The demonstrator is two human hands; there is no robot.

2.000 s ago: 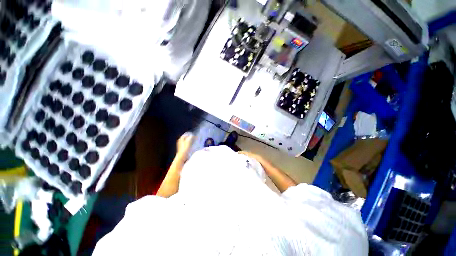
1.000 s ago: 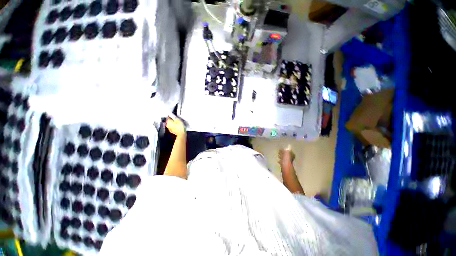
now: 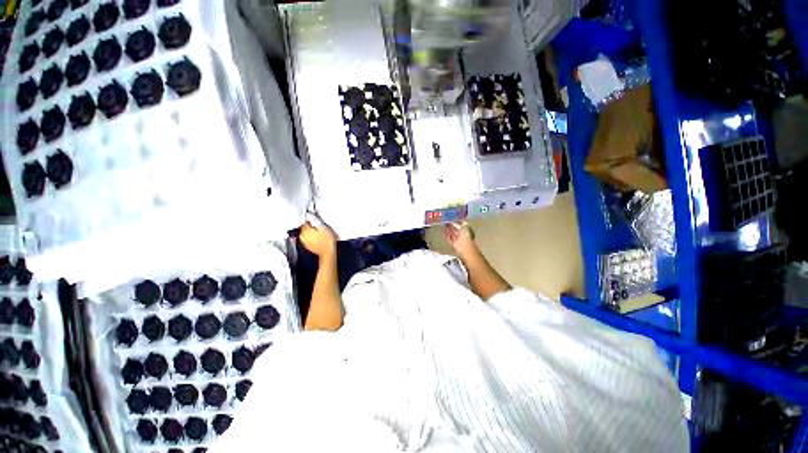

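Note:
My left hand [image 3: 317, 237] is at the front left corner of the white machine table [image 3: 345, 199], near the edge of the tray stack; whether it holds anything is unclear. My right hand [image 3: 458, 237] is at the machine's front edge, just below the control strip [image 3: 446, 215]; its fingertips are small and blurred. The left fixture [image 3: 373, 126], black with pale spots, lies on the table. The right fixture [image 3: 499, 114] lies on its plate. The machine head [image 3: 438, 44] is blurred between and above them.
A blister tray [image 3: 115, 177] with rows of black round parts [image 3: 112, 95] is stacked left of the machine. Another filled tray [image 3: 106, 332] lies below it. A blue rack [image 3: 669, 177] at the right holds a cardboard box [image 3: 625, 142] and a black gridded tray [image 3: 744, 181]. A smartphone [image 3: 556, 122] is right of the machine.
The view has shifted, bringing the trays and rack closer. My right hand has moved left and up to the machine's front edge. My left hand stays by the table's left corner.

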